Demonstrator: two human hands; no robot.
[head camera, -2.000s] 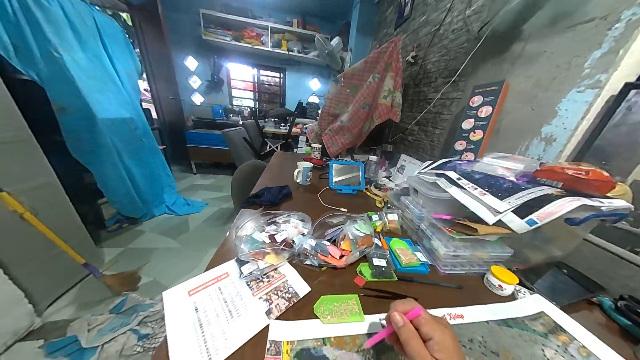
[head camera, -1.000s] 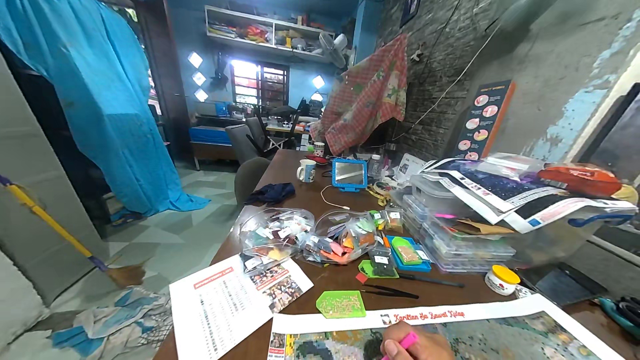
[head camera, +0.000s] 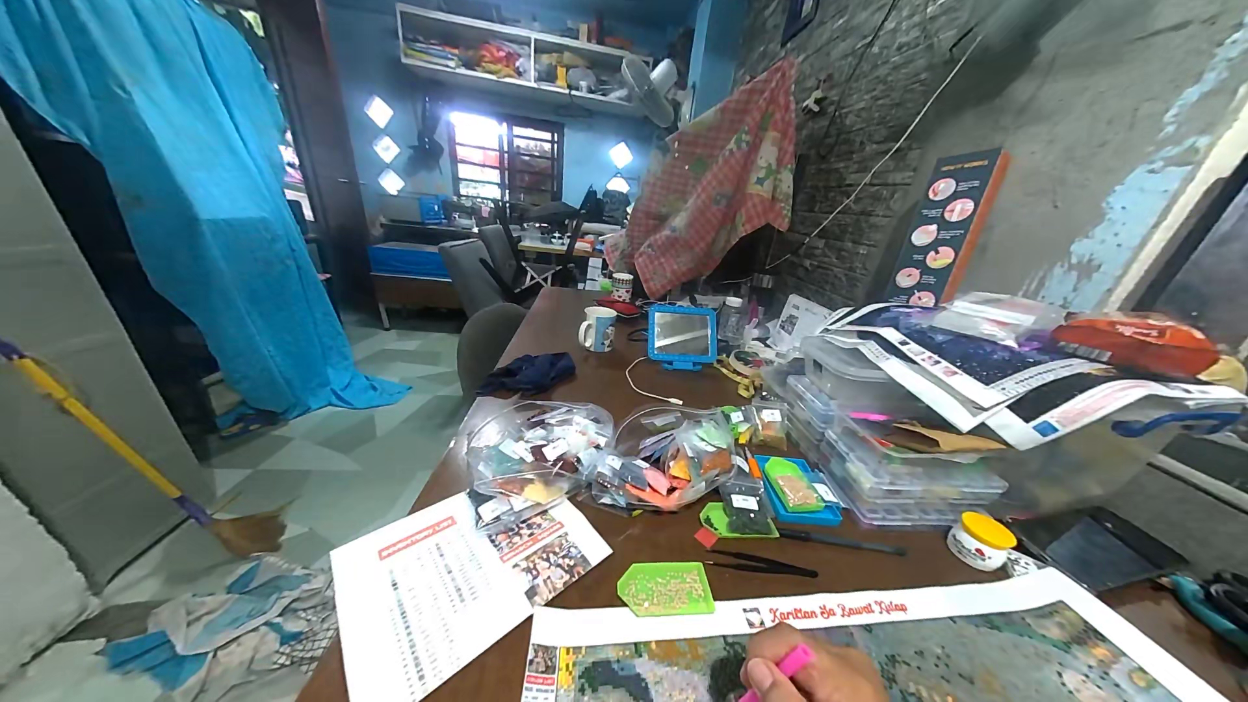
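Note:
Low in the head view, my right hand (head camera: 814, 668) pinches a pink pen-like tool (head camera: 780, 673) over a diamond painting canvas (head camera: 975, 648) that lies on the brown table. Just above the canvas's white border sits a green tray (head camera: 666, 589) holding small beads. Black tweezers (head camera: 760, 564) rest to the right of that tray. A printed sheet (head camera: 434, 595) lies left of the canvas, beside a sheet with small pictures (head camera: 546, 551). My left hand is not in the picture.
Clear bags of small packets (head camera: 541, 448) lie beyond the papers. Stacked plastic cases (head camera: 907, 478) stand at the right, near a yellow-lidded jar (head camera: 981, 541). A blue-framed tablet-like device (head camera: 682, 336) and a mug (head camera: 598, 330) stand farther back.
My right hand with the pink tool has moved left and down from where it was two seconds ago, onto the canvas. The tray, tweezers and papers stay in place.

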